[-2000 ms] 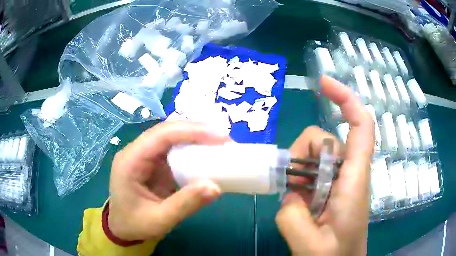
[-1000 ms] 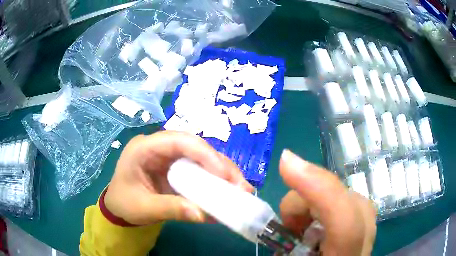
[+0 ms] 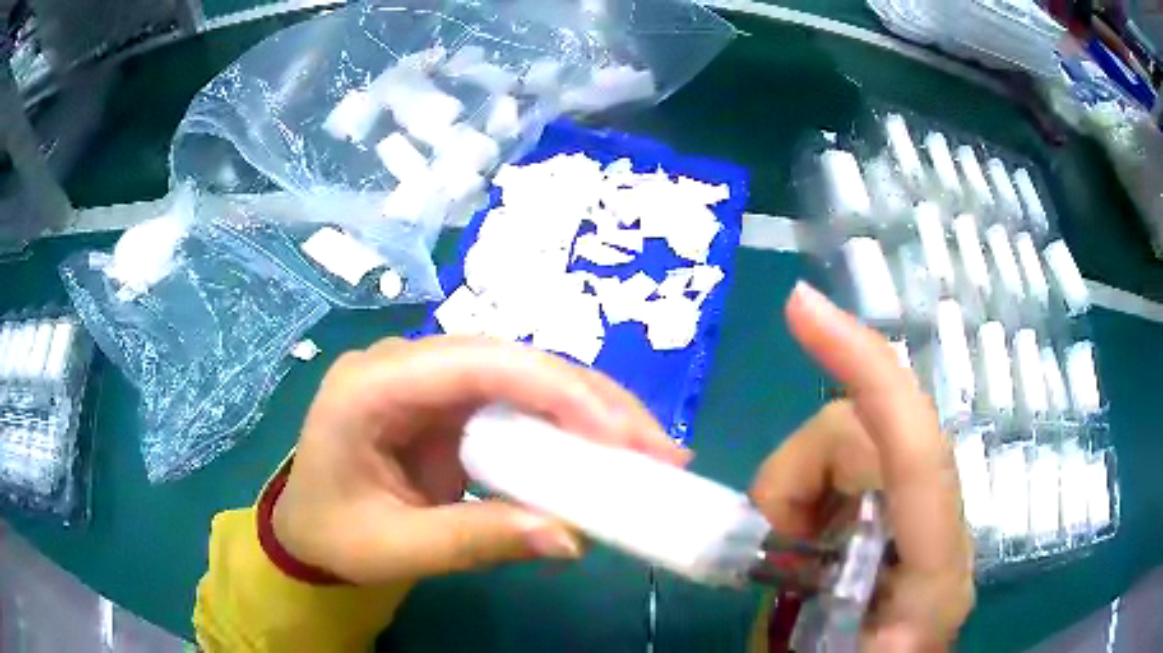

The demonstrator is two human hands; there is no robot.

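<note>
My left hand (image 3: 421, 472) is closed around a white plastic housing (image 3: 612, 498), which tilts down to the right. My right hand (image 3: 880, 472) holds a clear pin block (image 3: 857, 580) at the housing's lower right end, with its index finger raised. Dark metal pins (image 3: 793, 561) show between the block and the housing's open end. How far the pins reach inside is hidden, and the block is blurred.
A blue plastic tray (image 3: 657, 383) with a heap of white pieces (image 3: 529, 255) lies behind my hands. A clear plastic bag (image 3: 255, 306) with white blocky parts is behind left. A blister tray (image 3: 816, 191) of white housings is at right, a second blister tray (image 3: 45, 421) at the left edge.
The housing went from nearly level to tilted down right, and is now slightly less steep. My right hand dropped, then rose a little, its index finger raised again. More pin length shows than one second ago.
</note>
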